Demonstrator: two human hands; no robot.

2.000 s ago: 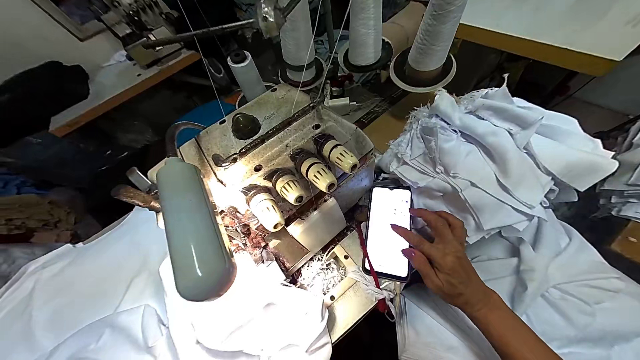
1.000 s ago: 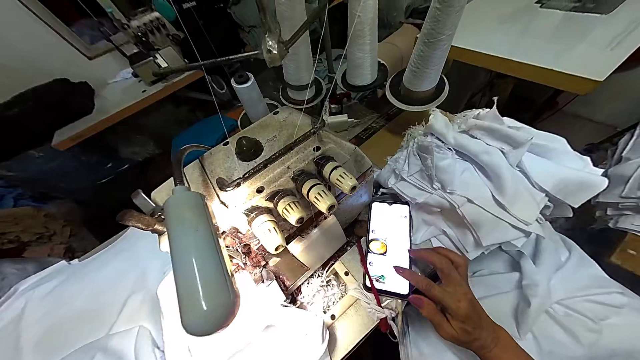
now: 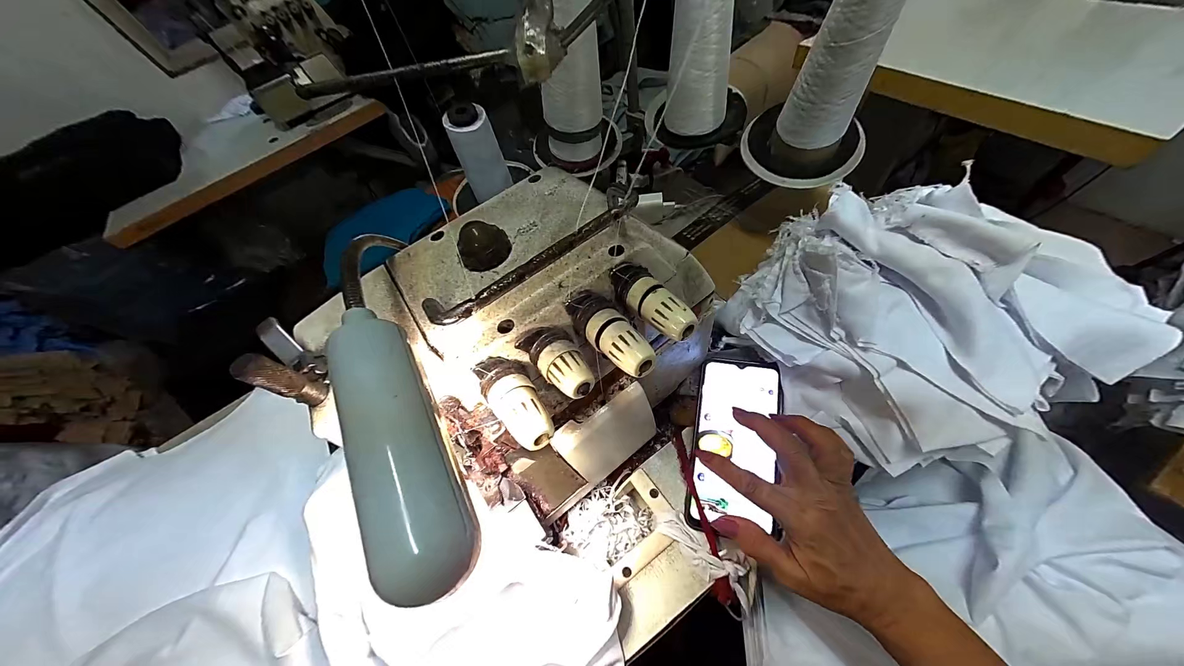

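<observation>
My right hand (image 3: pixel 805 509) is over a smartphone (image 3: pixel 737 398) with a lit screen, fingers spread, fingertips at the glass. The phone lies at the right side of an overlock sewing machine (image 3: pixel 546 250), beside a red cord (image 3: pixel 696 499) and knotted white strips. Four cream tension knobs (image 3: pixel 629 342) stand on the machine's front. A grey-green lamp (image 3: pixel 393 462) lights white cloth (image 3: pixel 499 592) below it. Stacked white fabric pieces (image 3: pixel 934 314) lie right of the phone. My left hand does not show.
Large thread cones (image 3: pixel 828 83) stand behind the machine, threads running down from a metal arm (image 3: pixel 416 72). A smaller spool (image 3: pixel 478 153) is near them. White-topped tables (image 3: pixel 1045 65) are at the back right and back left (image 3: pixel 250 153). White thread scraps (image 3: pixel 606 525) lie by the machine's front.
My right hand has shifted over the phone, its fingers now higher on the screen than one second ago. The screen picture differs from two seconds ago.
</observation>
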